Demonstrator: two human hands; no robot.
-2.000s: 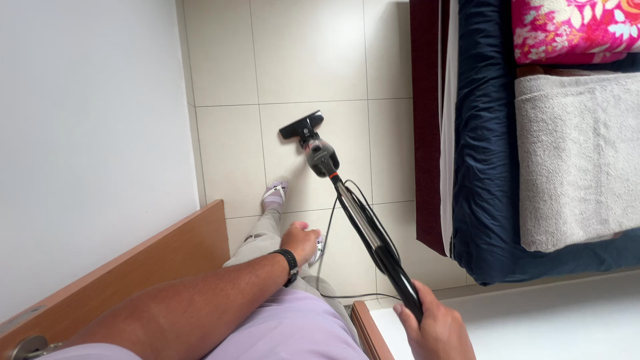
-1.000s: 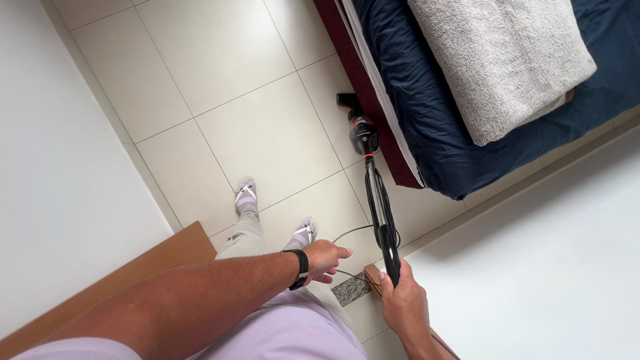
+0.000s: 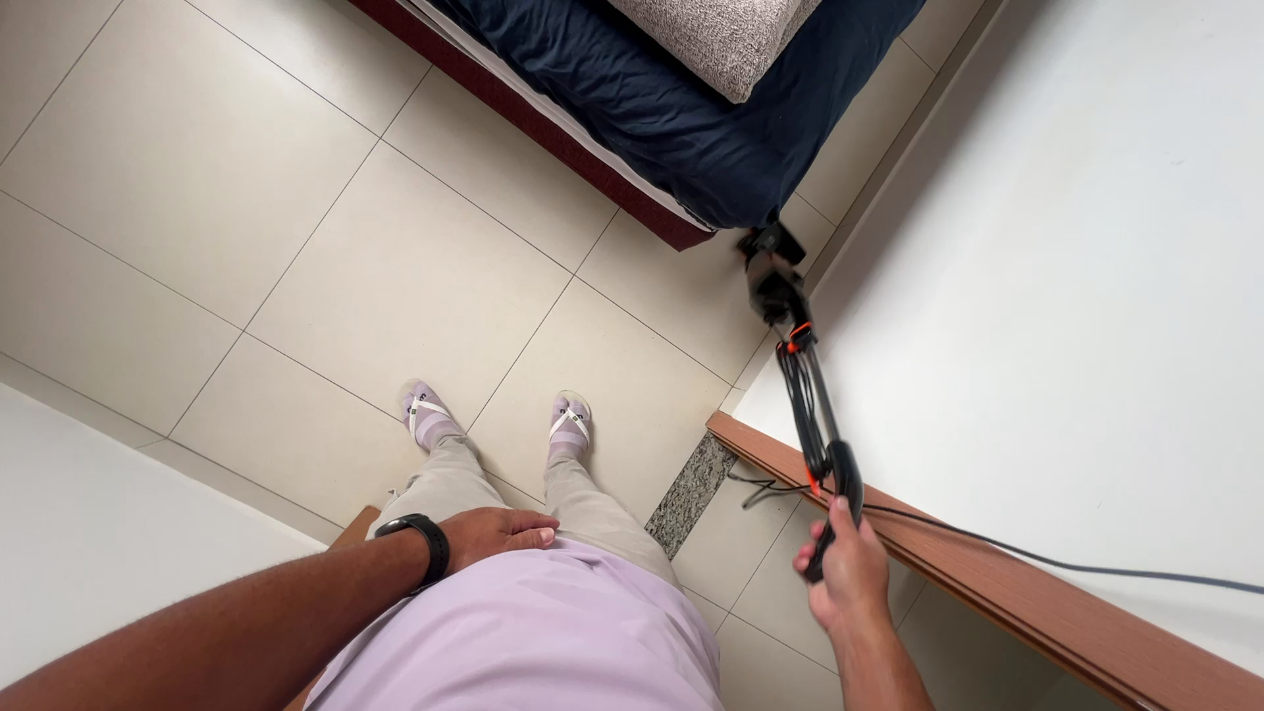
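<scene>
My right hand (image 3: 847, 563) is closed around the black handle of a corded stick vacuum cleaner (image 3: 825, 395). Its black cord hangs in loops along the tube, and a length runs off to the right over the wooden door frame. The vacuum's floor head (image 3: 775, 242) is slightly blurred and lies at the bed's corner, between the bed and the white wall. My left hand (image 3: 504, 535), below a black wristwatch, rests against the front of my lilac shirt, holding nothing that shows; its fingers lie together, partly curled.
A bed with a navy sheet (image 3: 681, 128) and dark red base (image 3: 563, 138) stands ahead, a folded grey towel or blanket (image 3: 726, 44) on it. White walls flank the tiled floor (image 3: 415, 257). At right are a wooden door frame (image 3: 987, 523) and a granite threshold (image 3: 691, 489).
The vacuum's head has gone from the open tiles, past the bed's side, to the gap between bed corner and wall. My left hand has drawn back to my shirt. The view has turned.
</scene>
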